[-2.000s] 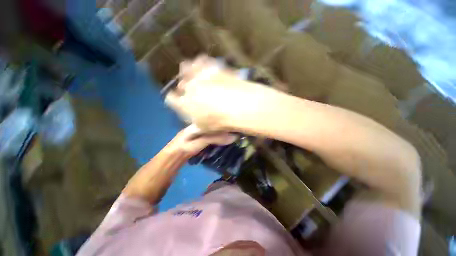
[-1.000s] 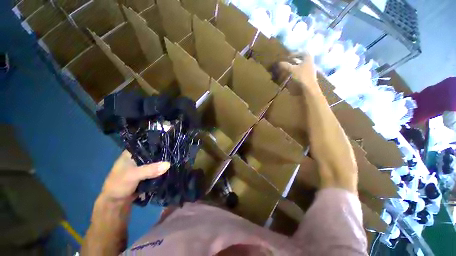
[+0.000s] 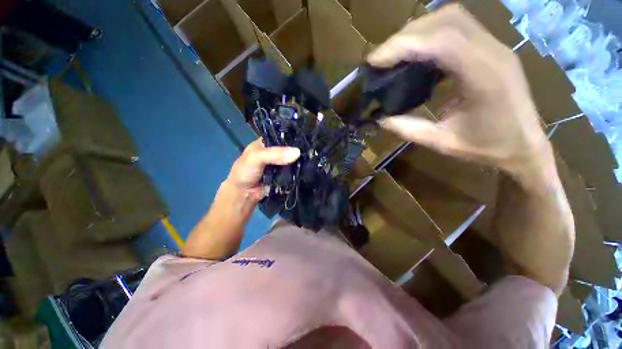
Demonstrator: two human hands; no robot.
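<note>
My left hand (image 3: 249, 170) holds a cluster of black power adapters (image 3: 317, 198) with bundled cords in front of my chest, its thumb over the cords. My right hand (image 3: 470, 88) grips one or more black power adapters (image 3: 399, 88) between thumb and fingers, just right of the cluster. Whether their cords are free of the cluster I cannot tell. Open product boxes (image 3: 402, 218) with brown flaps up stand in tight rows below and beyond both hands. A black adapter (image 3: 356, 235) shows in a box near my chest.
Large brown cartons (image 3: 95, 184) are on the left, beside the blue floor (image 3: 177, 129) with a yellow line. A container with black contents (image 3: 95, 310) is at the lower left. Translucent plastic bags (image 3: 580, 75) lie along the right side beyond the boxes.
My right hand has come back from the far boxes to the cluster and now grips black adapters. My left hand with the cluster appears further right in the view.
</note>
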